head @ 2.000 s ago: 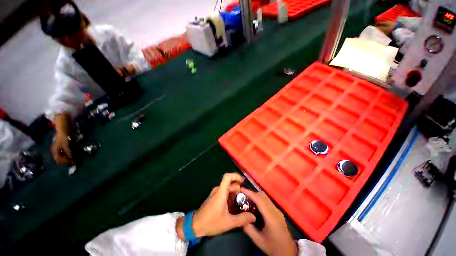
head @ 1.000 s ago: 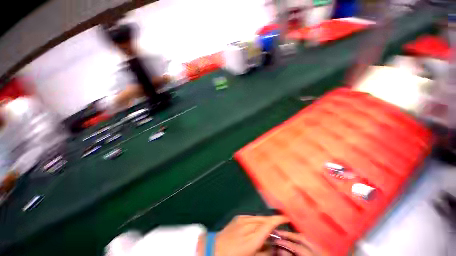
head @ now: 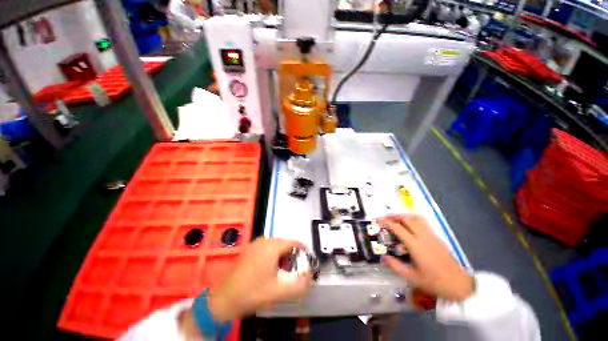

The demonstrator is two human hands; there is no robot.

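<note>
My left hand [head: 257, 276], with a blue wrist band, holds a round glossy unit [head: 301, 262] with a silver rim at the press table's front left. My right hand [head: 430, 256] is at the right-hand fixture [head: 377, 241], thumb and fingers apart around its right end; whether they touch it is unclear. Two more black fixtures with silver-white plates sit beside it, one at left [head: 337, 238] and one behind [head: 342, 202]. The red tray [head: 177, 220] is at left, with two dark round units [head: 194, 236] in neighbouring pockets.
The orange-gold press head [head: 301, 116] hangs above the table's back. A white control panel [head: 233, 83] stands behind the tray. A small black part [head: 301, 187] and a yellow stick [head: 406, 197] lie on the table. Red trays [head: 563, 186] are stacked at far right.
The view has swung right from the conveyor to the press table. My hands, earlier together at the unit, are now apart: left with a unit, right at the fixture.
</note>
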